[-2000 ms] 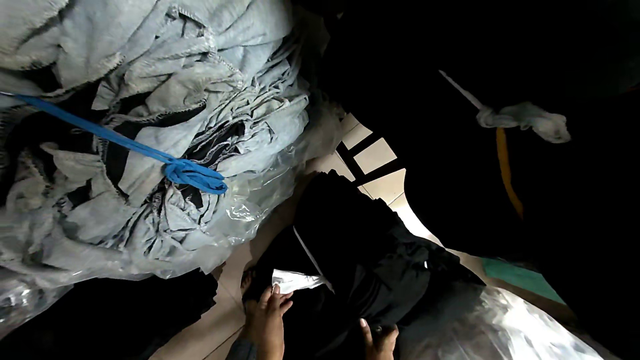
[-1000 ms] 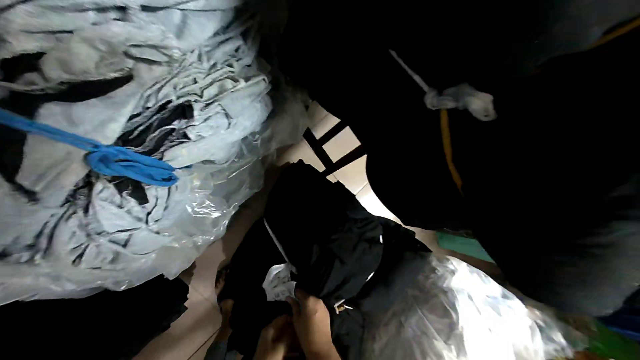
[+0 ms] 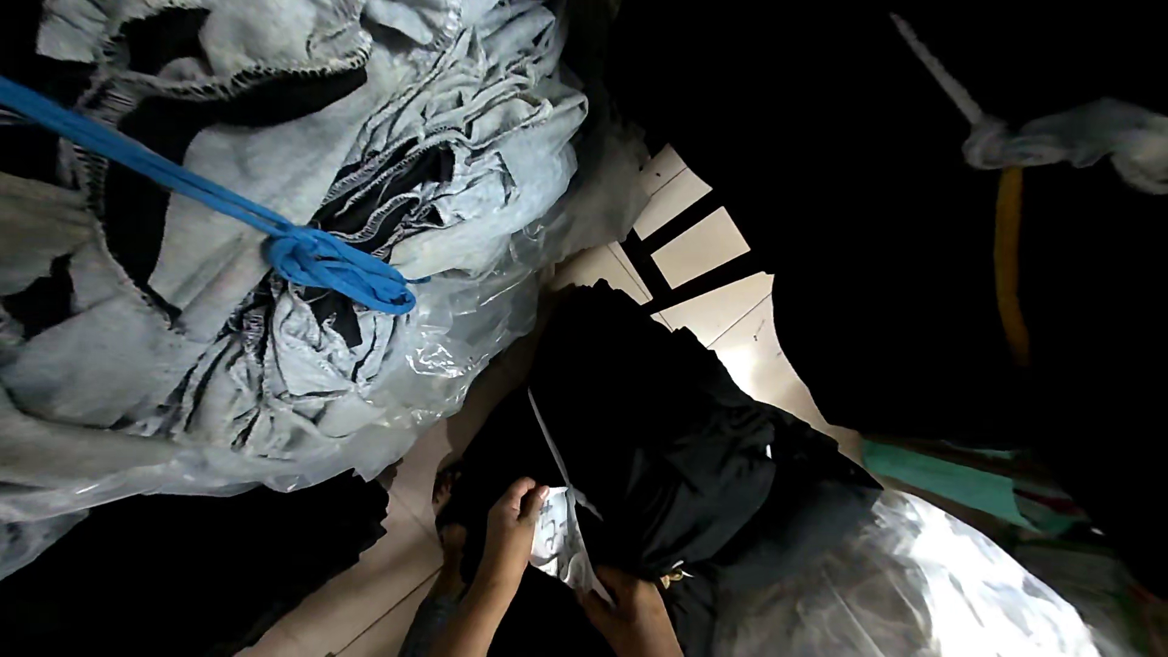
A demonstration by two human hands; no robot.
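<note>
A white tag or slip with handwriting (image 3: 558,540) is stretched between my two hands at the bottom centre. My left hand (image 3: 511,538) pinches its upper left corner between thumb and fingers. My right hand (image 3: 631,610) grips its lower right end. A thin pale tie strip (image 3: 550,443) runs up from the slip across a bundle of black fabric (image 3: 630,383), which lies beneath both hands.
A big plastic-wrapped bundle of grey fabric (image 3: 265,365) tied with blue cord (image 3: 338,269) fills the left. Black fabric (image 3: 867,228) bulks at the right. Clear plastic (image 3: 949,584) lies lower right, near green material (image 3: 949,474). A black frame (image 3: 675,246) stands on the tiled floor (image 3: 739,319); more black fabric (image 3: 201,566) is lower left.
Two seconds ago only my left hand held the slip, with my right hand apart from it. Both hands then came together at it, and now they hold it spread out between them.
</note>
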